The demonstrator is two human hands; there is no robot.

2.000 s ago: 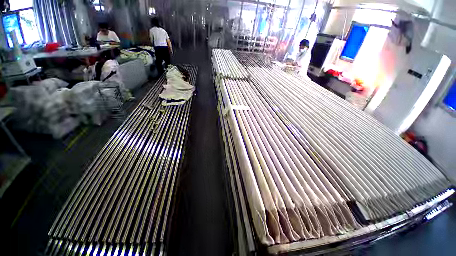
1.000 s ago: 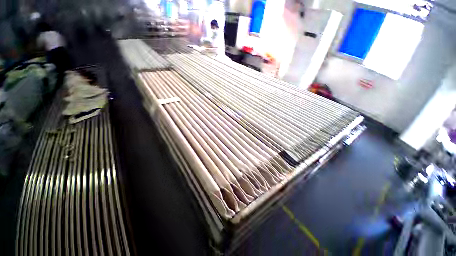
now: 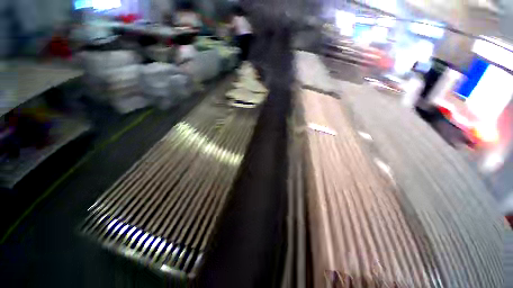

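Observation:
Neither of my hands is in view, and the frame is blurred by motion. A low rack of shiny parallel bars [image 3: 185, 163] lies to the left of centre. A crumpled beige cloth [image 3: 246, 89] lies on its far end. On the right, pinkish-beige folds [image 3: 354, 191] run lengthwise on a filled rack, with a small pale strip [image 3: 322, 129] across them. A wider bed of pale grey-beige folds [image 3: 427, 169] lies beside them on the far right.
A dark aisle [image 3: 261, 185] runs between the racks. Pale bundles [image 3: 126, 81] stand at the left behind a yellow floor line [image 3: 112, 138]. A table [image 3: 34, 84] is at the left edge. A person [image 3: 242, 31] stands at the back near others.
The view swung right, then back left past its first direction. The bare rack's near end and the left table now show. The crumpled cloth still lies on the rack's far end.

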